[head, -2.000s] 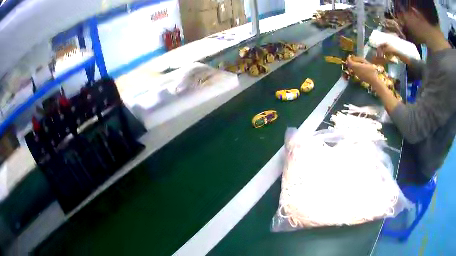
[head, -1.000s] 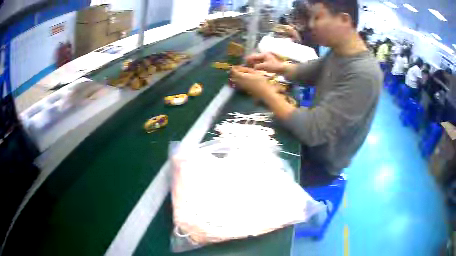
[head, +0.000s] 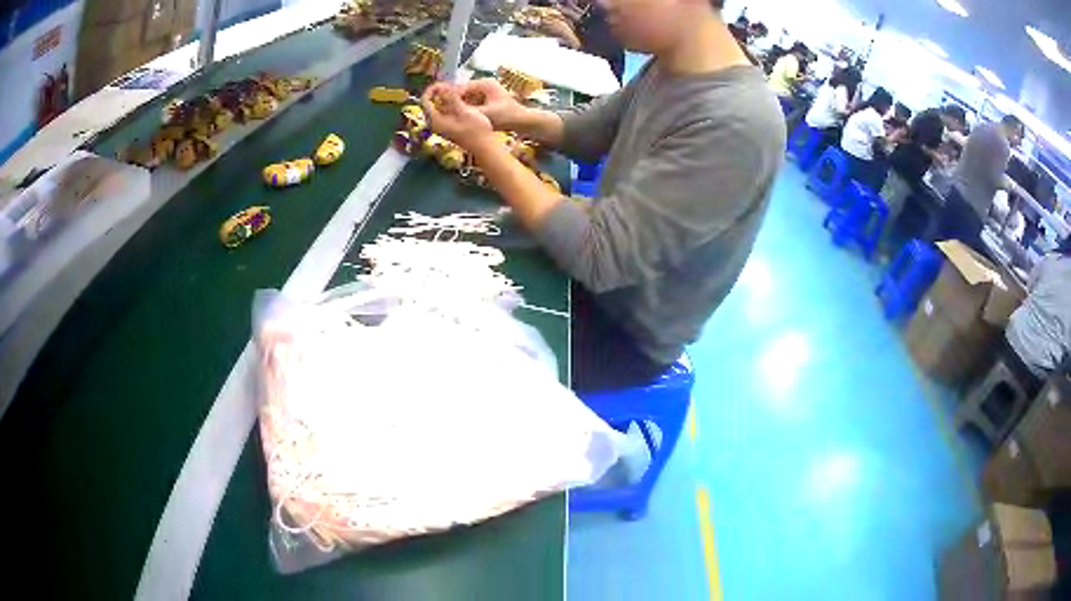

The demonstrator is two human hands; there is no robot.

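Note:
Neither of my hands is in the picture. Nearest in front of me, a clear plastic bag (head: 411,434) of pale pink-white cords lies on the green side worktop. Loose white cords (head: 435,258) lie just beyond it. Three yellow units with dark and blue marks lie on the green belt to the left: one nearer unit (head: 244,225) and two farther ones close together, a middle unit (head: 288,173) and a far unit (head: 330,149).
A seated person (head: 681,176) in a grey top handles a small yellow piece over a yellow heap (head: 517,164). Another heap (head: 211,117) lies across the belt. A pale rail (head: 200,493), a blue stool (head: 646,434) and cardboard boxes (head: 951,311) are in view.
The view has swung to the right. The bag, cords and belt units have shifted left in the picture. The black rack has left the view, and more blue floor shows. The person's hands have drawn together.

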